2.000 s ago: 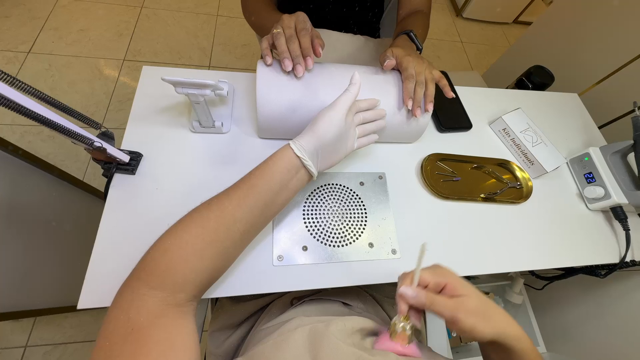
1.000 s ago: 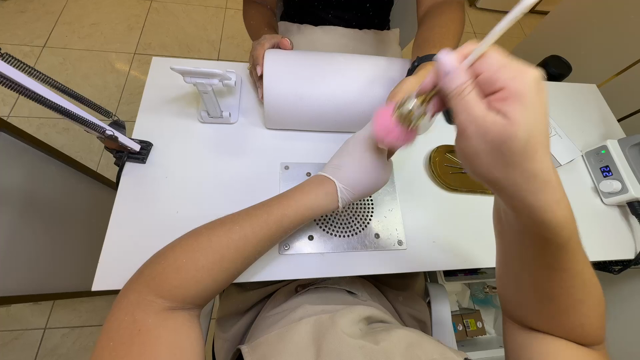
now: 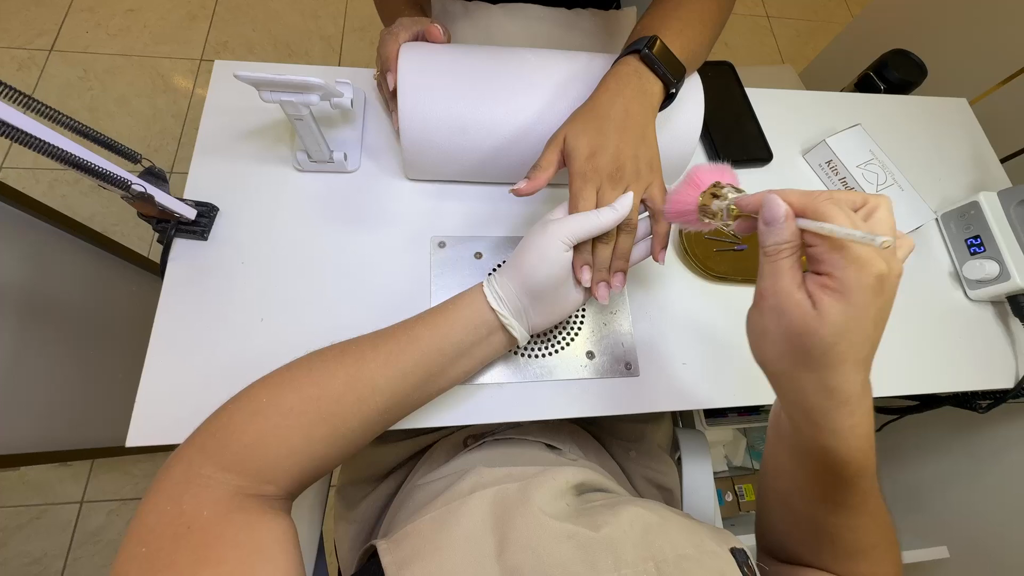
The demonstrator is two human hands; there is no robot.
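My left hand (image 3: 552, 260), in a white glove, holds the fingers of another person's hand (image 3: 612, 160) above the perforated metal plate of a dust collector (image 3: 612, 344). Its thumb lies across the back of those fingers. My bare right hand (image 3: 824, 248) grips a dusting brush by its decorated ferrule, with the pale handle pointing right. The pink bristles (image 3: 700, 196) are beside the other person's fingers; whether they touch is unclear. Behind lies a white cylindrical armrest (image 3: 496, 112), with the person's other hand (image 3: 400, 56) at its left end.
A white phone stand (image 3: 308, 132) stands at the back left, near a lamp arm's clamp (image 3: 184, 216). To the right are a black phone (image 3: 732, 116), a white box (image 3: 868, 172), a gold tray (image 3: 724, 268) with small metal tools, and a nail drill's control unit (image 3: 980, 248) with a lit display.
The other person's hand has come off the armrest, where it lay two seconds ago, into my gloved hand. My right hand has brought the brush up from the table's near edge.
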